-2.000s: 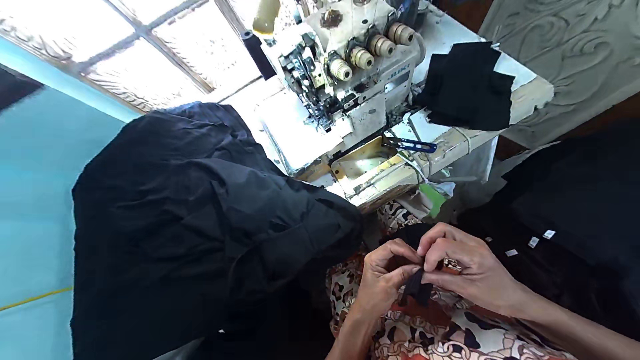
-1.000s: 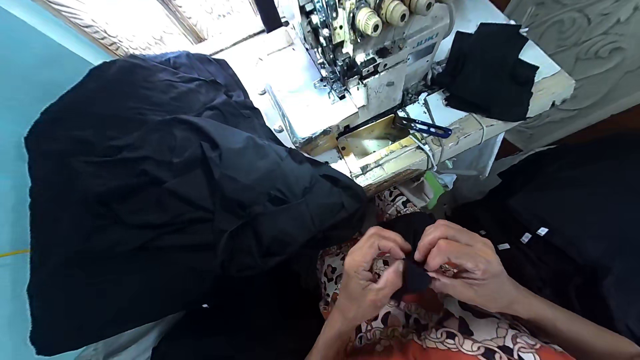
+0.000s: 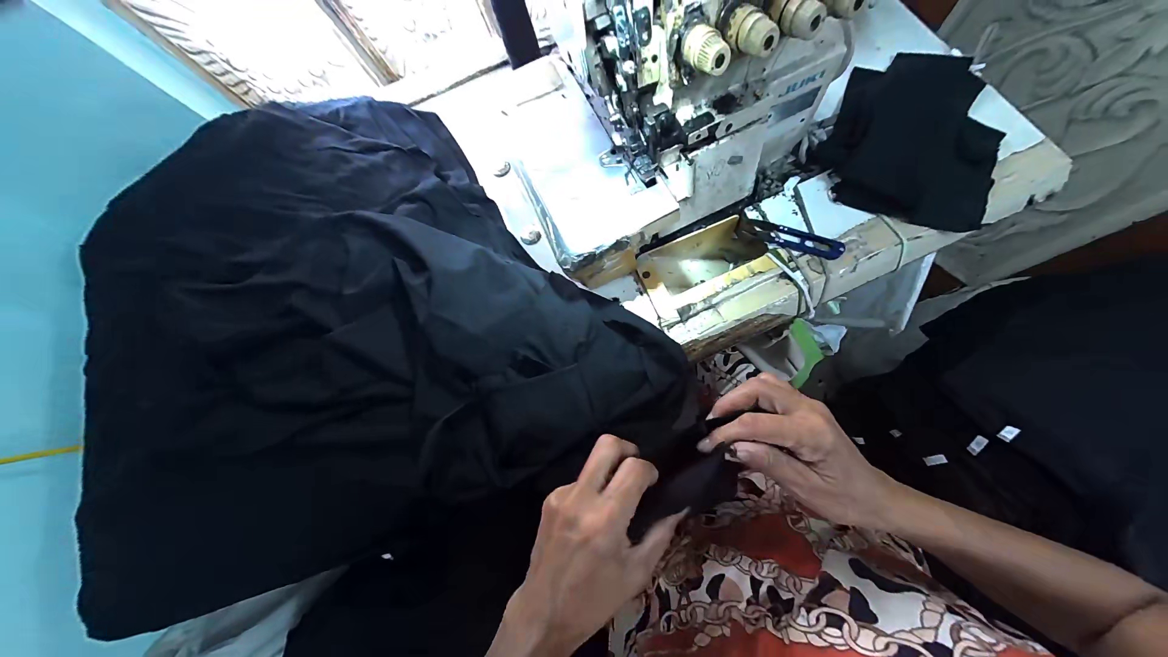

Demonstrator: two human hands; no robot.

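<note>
A small piece of black fabric (image 3: 686, 484) lies between my two hands, over a patterned garment (image 3: 776, 593) on my lap. My right hand (image 3: 803, 452) pinches its upper edge between thumb and fingers. On the other side, my left hand (image 3: 598, 538) has its fingers curled on the dark cloth, with the thumb at the piece's lower edge. Whether that hand grips the piece is hard to see, dark against dark. A large black cloth (image 3: 301, 338) spreads over the left side and reaches close to both hands.
An overlock sewing machine (image 3: 757, 119) stands on a worn table (image 3: 1031, 178). Blue-handled thread snips (image 3: 798, 239) lie beside its open metal tray (image 3: 689, 265). Cut black fabric pieces (image 3: 917, 141) rest on the table's right end. More black cloth (image 3: 1058, 401) with small white tags is at the right.
My hands, close together before, have moved apart, with the left one lower and flatter on the cloth. The view has shifted.
</note>
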